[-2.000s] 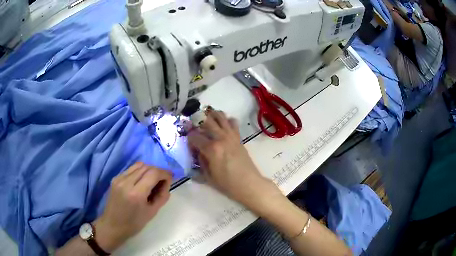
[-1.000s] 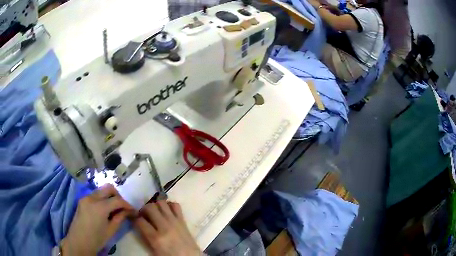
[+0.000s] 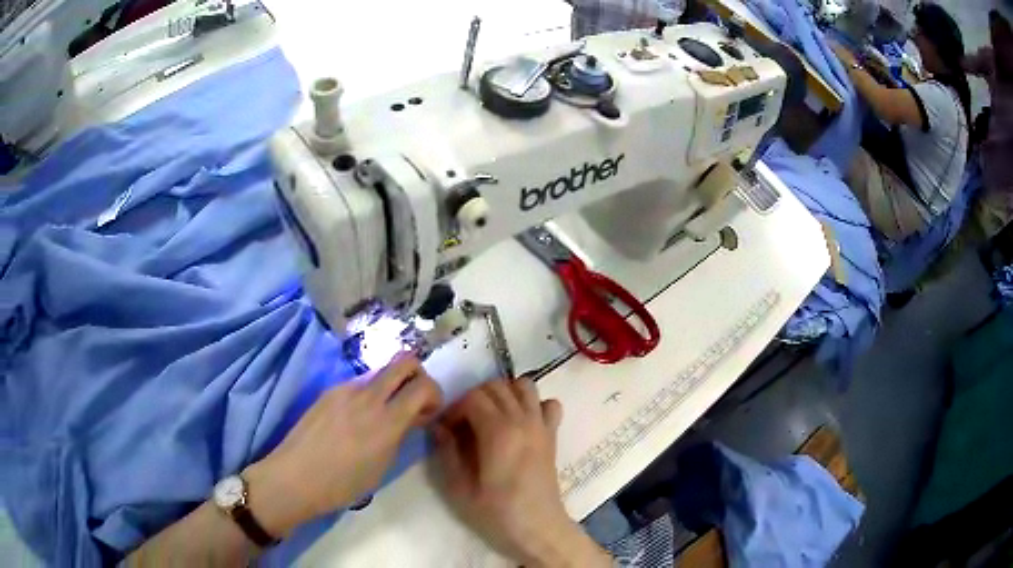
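A large gathered heap of light blue cloth lies left of the white sewing machine head and runs under its foot. My left hand is just in front of the bright needle area, its fingertips pinched on the cloth edge. My right hand is beside it on the right, fingers bent down at the cloth edge; what lies under the fingers is mostly hidden. A bent silver arm stands right of the needle, above my right fingers.
Red-handled shears lie on the white table, right of the needle. Blue cut pieces lie on a wooden board below the table at right. Another person sits at the upper right beside more blue cloth.
Since two seconds ago, my right hand has moved from beside the needle down toward the table's front, and my left hand has moved up to the needle area. The silver arm now shows. The view has shifted.
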